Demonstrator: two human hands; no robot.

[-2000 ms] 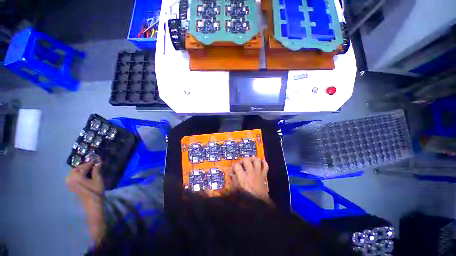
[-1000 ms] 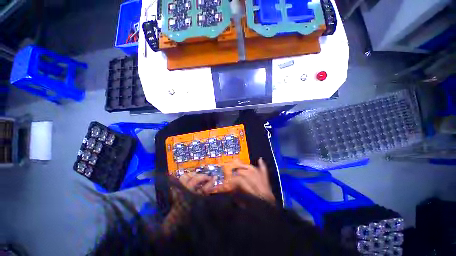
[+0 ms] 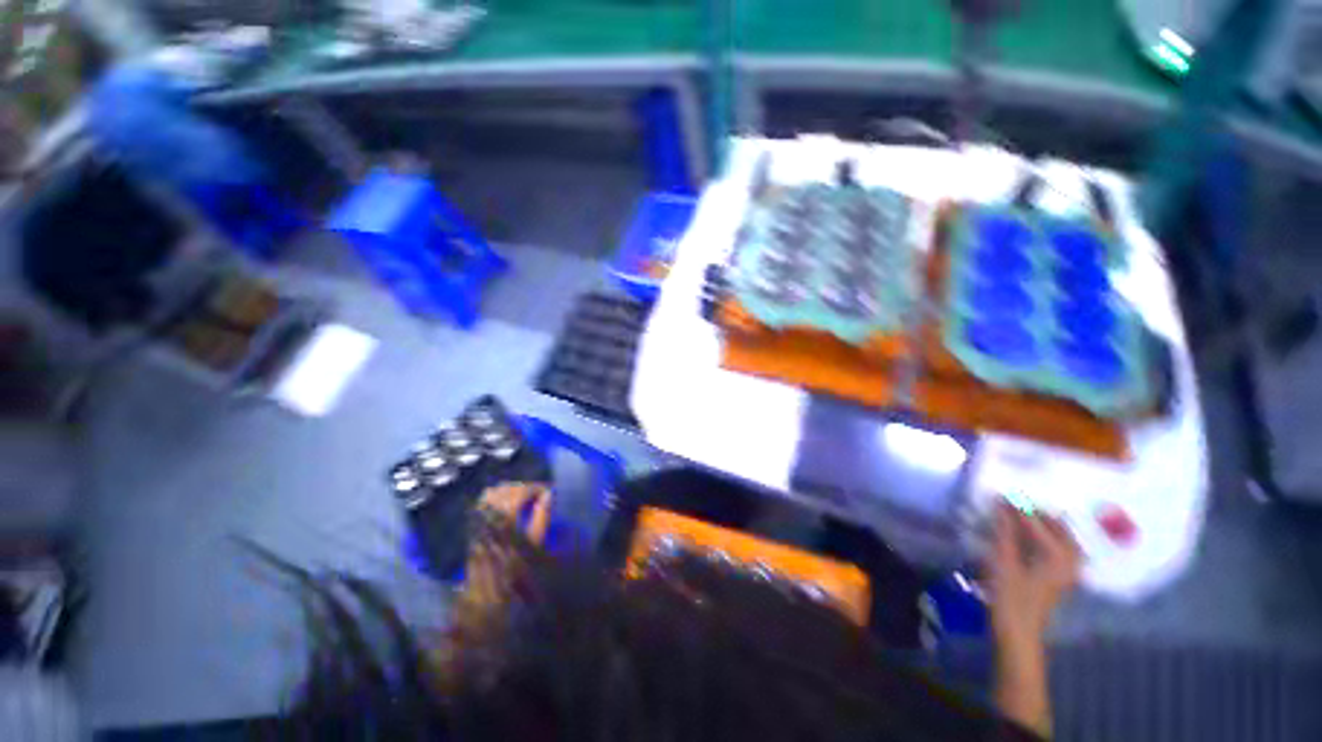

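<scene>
The orange loading fixture (image 3: 783, 558) lies on the black lap tray, with a row of modules in it; my hair hides its lower part. My left hand (image 3: 510, 510) is blurred and partly hidden by hair, over the black module tray (image 3: 461, 529), whose upper left edge holds silver modules (image 3: 452, 452). I cannot tell if it holds anything. My right hand (image 3: 1032, 551) is raised at the machine's white front (image 3: 1000, 486), left of the red button (image 3: 1116, 523). It is blurred, and I cannot tell if it holds anything.
The machine carries two orange fixtures (image 3: 819, 374) with teal frames; the left shows modules, the right blue inserts (image 3: 1032, 297). A black tray (image 3: 595, 352) and blue bin (image 3: 653, 239) are left of the machine. A blue stool (image 3: 418, 247) stands further left. Green benches run behind.
My view has swung, so the machine sits further right and lower. My right hand has left the orange fixture for the machine front. My left hand has moved from the fixture to the module tray.
</scene>
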